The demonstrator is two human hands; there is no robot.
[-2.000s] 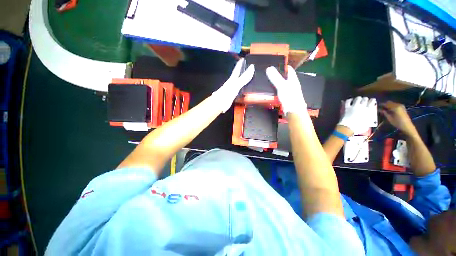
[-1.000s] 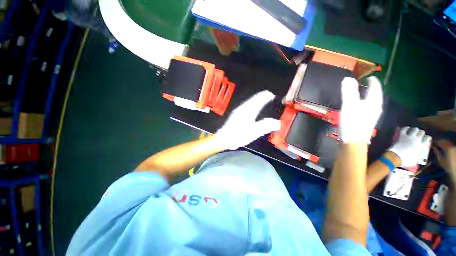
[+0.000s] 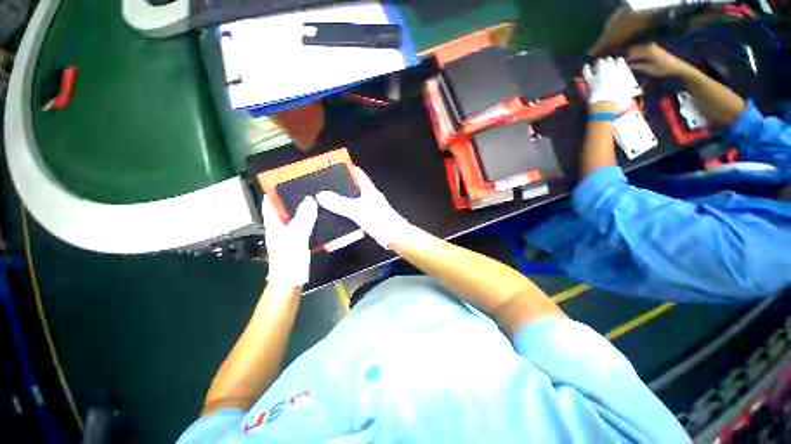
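Note:
A black box unit in a red-orange holder is between my two gloved hands at the left end of the black workbench. My left hand grips its left side and my right hand its right side, both thumbs on top. Whether other units lie under it is hidden. To the right, more black units in red-orange holders stand in two groups, an upper one and a lower one nearer the bench edge.
A blue-edged clipboard with white papers lies behind. A curved white rail borders a green surface at the left. Another person's gloved hand and bare hand work at the right beside a white unit.
My view has turned. My left hand, open a second ago, and my right hand, which was over the right-hand units, are now both on the units at the bench's left end.

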